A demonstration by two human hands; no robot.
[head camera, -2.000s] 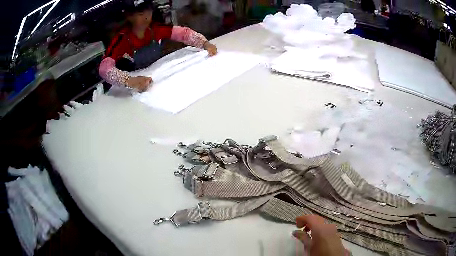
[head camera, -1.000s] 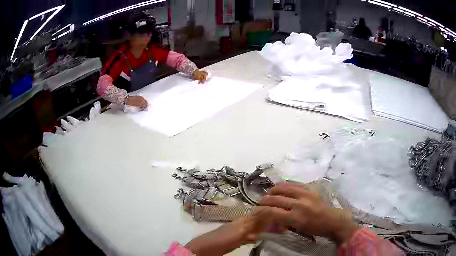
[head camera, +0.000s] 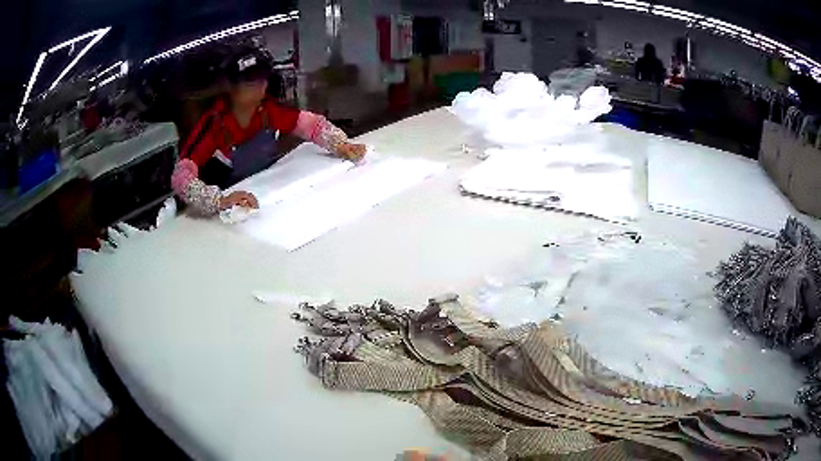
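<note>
A long pile of grey-beige webbing straps point(head camera: 540, 387) lies across the pale worktable point(head camera: 198, 351), running from the centre to the lower right. Small metal hooks point(head camera: 315, 315) and buckles cluster at its left end. Only a small skin-coloured sliver of a hand point(head camera: 423, 456) shows at the bottom edge, cut off by the frame. I cannot tell which of my hands it is or whether it holds anything. No other part of my hands is visible.
Clear crinkled plastic point(head camera: 648, 315) lies behind the straps, with bunched straps point(head camera: 774, 279) at right. White sheet stacks point(head camera: 711, 185) and a puffy white bundle point(head camera: 531, 108) are further back. A person in red point(head camera: 239, 135) handles a white sheet point(head camera: 360, 194). Rolled white pieces point(head camera: 54, 387) stand lower left.
My hands have moved off the straps, down to or past the bottom edge. The strap whose hook lay apart in front is gone from there. The person opposite has shifted the sheet.
</note>
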